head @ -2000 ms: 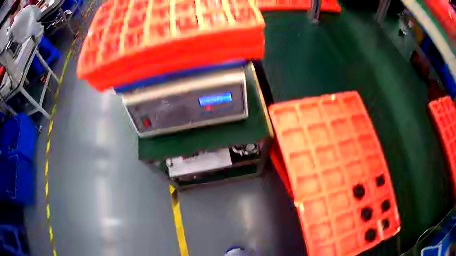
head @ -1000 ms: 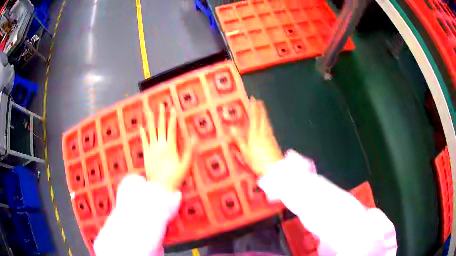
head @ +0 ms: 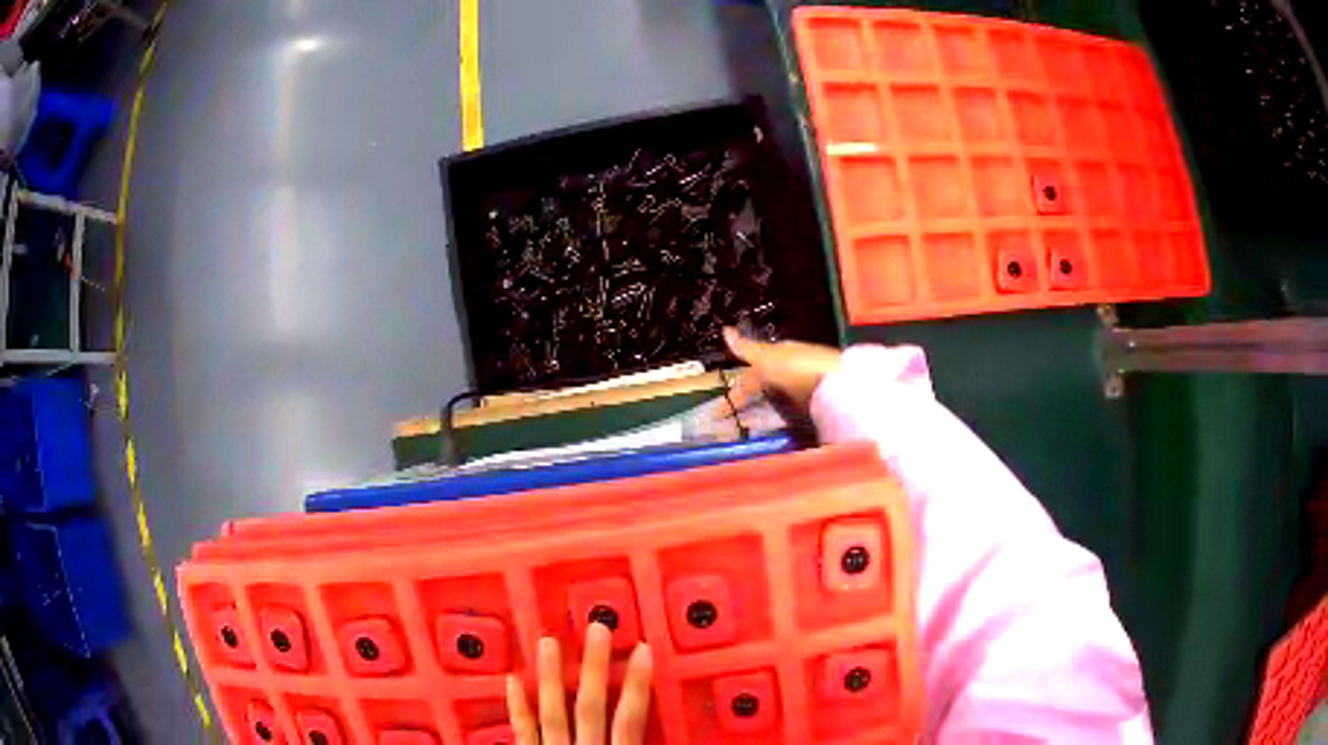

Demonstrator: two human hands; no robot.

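A stack of red-orange grid trays (head: 554, 539) lies at the bottom, with a small round black-centred piece in most visible pockets. My left hand (head: 583, 691) lies on the top tray with fingers spread; its wrist is cut off by the lower edge. My right hand (head: 772, 381) reaches past the stack's far side, at the near edge of a black bin (head: 619, 262) of tangled small dark parts. Its fingers are partly hidden among a thin dark cord and pale sheets, so its hold is unclear. A blue board (head: 554, 477) lies under the trays.
Another red-orange tray (head: 1005, 160) with three dark pieces lies at the upper right on the green bench. A metal bar (head: 1223, 347) stands at right. The grey floor (head: 291, 291) with yellow lines is at left, with blue crates (head: 66, 451) and a white frame.
The tray stack now sits lower in view and the black bin shows fully. My right hand has left the tray top for the bin's near edge. My left hand is lower, still on the tray.
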